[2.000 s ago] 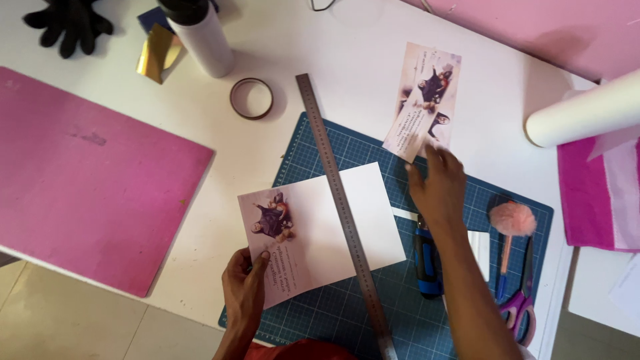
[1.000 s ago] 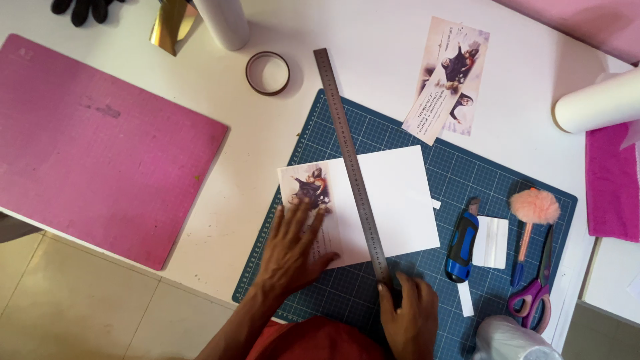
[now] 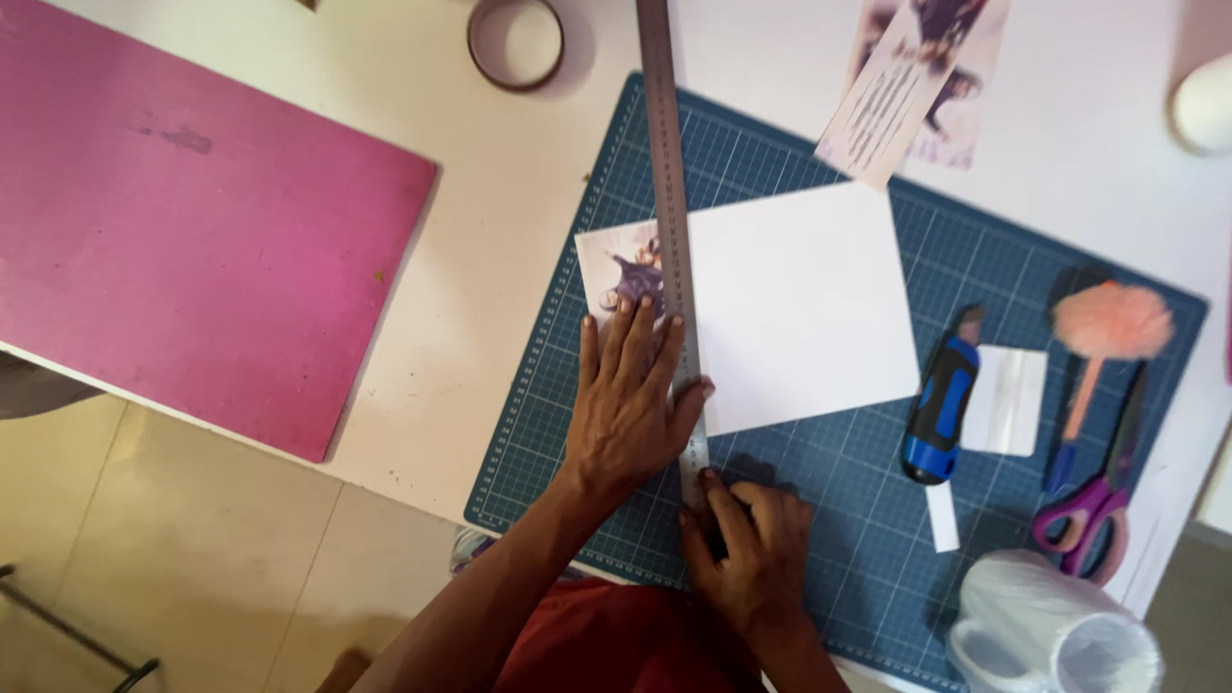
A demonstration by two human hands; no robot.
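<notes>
A printed paper sheet (image 3: pixel 804 308) lies on a blue-green cutting mat (image 3: pixel 828 539), its picture part at the left and its white part at the right. Across it runs a steel ruler (image 3: pixel 664 154), along the edge of the picture part. My left hand (image 3: pixel 630 404) presses flat on the picture part, fingers apart, the thumb reaching over the ruler. The ruler's near end is between the fingers of my right hand (image 3: pixel 746 544). Right of the sheet lies a blue and black utility knife (image 3: pixel 941 409), beside a small white piece (image 3: pixel 1006 399).
Purple-handled scissors (image 3: pixel 1088 515), a pen with a pink pompom (image 3: pixel 1114 322) and a clear plastic-wrapped roll (image 3: pixel 1054 630) are at the right. Printed strips (image 3: pixel 881 106) overlap the mat's far edge. A tape roll (image 3: pixel 516 43) and a pink board (image 3: pixel 212 231) lie left.
The ruler has shifted left on the sheet, to the edge of the picture part. Two seconds ago my right hand was at the printed strips; now it is at the ruler's near end.
</notes>
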